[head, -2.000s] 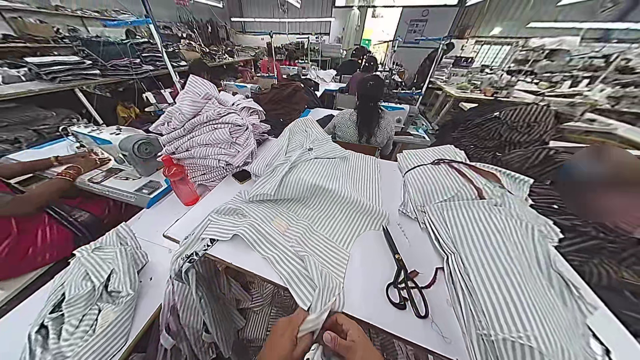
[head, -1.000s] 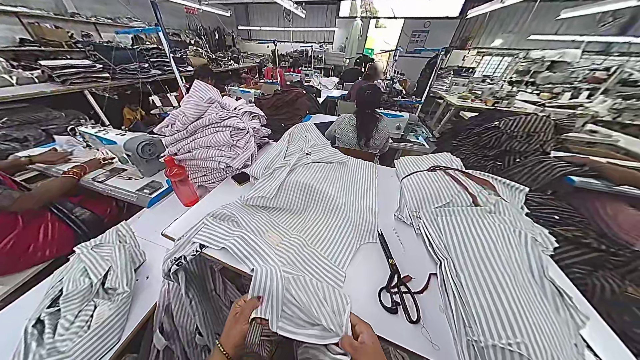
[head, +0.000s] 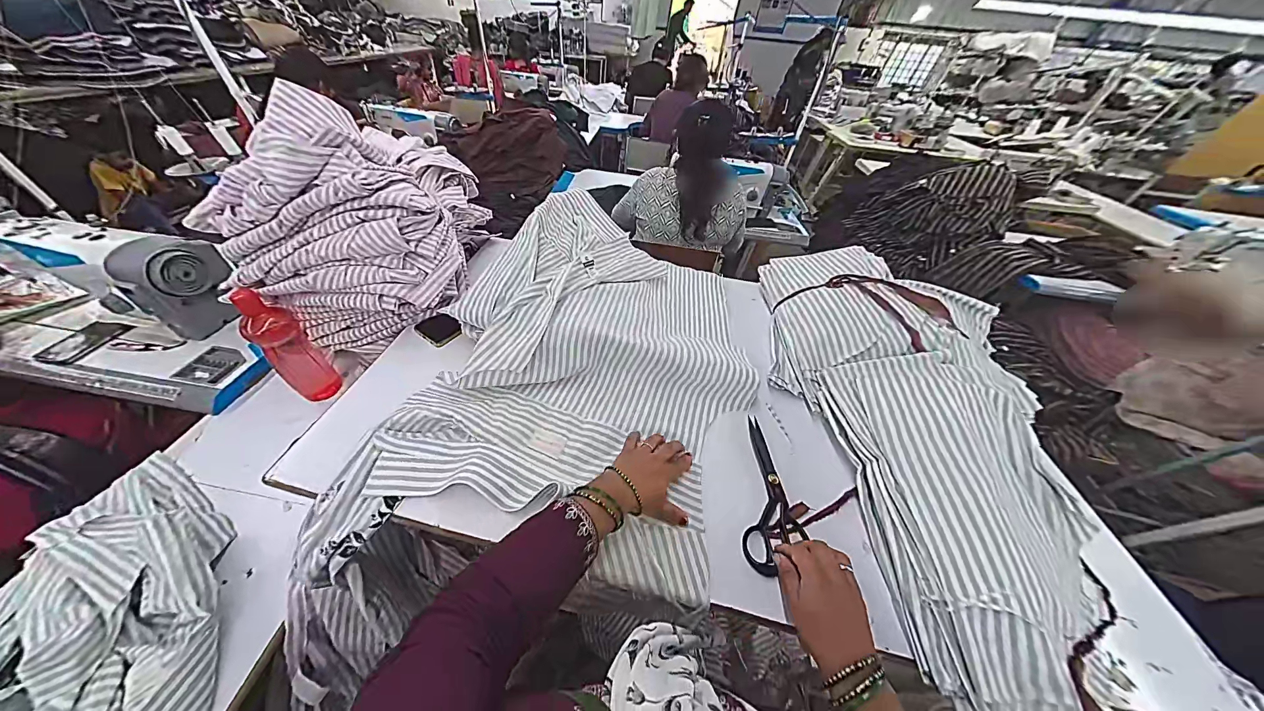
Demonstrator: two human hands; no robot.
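Note:
A grey-and-white striped shirt [head: 632,346] lies spread over the white table [head: 346,410], its collar end away from me and its near edge at the table's front. My left hand [head: 652,477] rests flat on the cloth, fingers apart. To its right, black-handled scissors [head: 768,479] lie on the table, blades pointing away. My right hand [head: 822,592] is at their handles, its fingertips touching a loop; whether it grips them is unclear. A dark red strip lies beside the scissors. Stacked striped fabric pieces [head: 948,464] stand at the right, a dark red tie across the far part.
A red bottle [head: 286,346] and a phone [head: 438,330] stand and lie at the left, by a heap of pinkish striped cloth [head: 336,217]. Crumpled striped cloth [head: 118,592] is at the near left. A sewing machine [head: 163,276] is beyond. A person [head: 691,188] sits ahead.
Both hands have let go of the shirt's near edge. My left hand now lies flat on the cloth, and my right hand has moved right to the scissors' handles.

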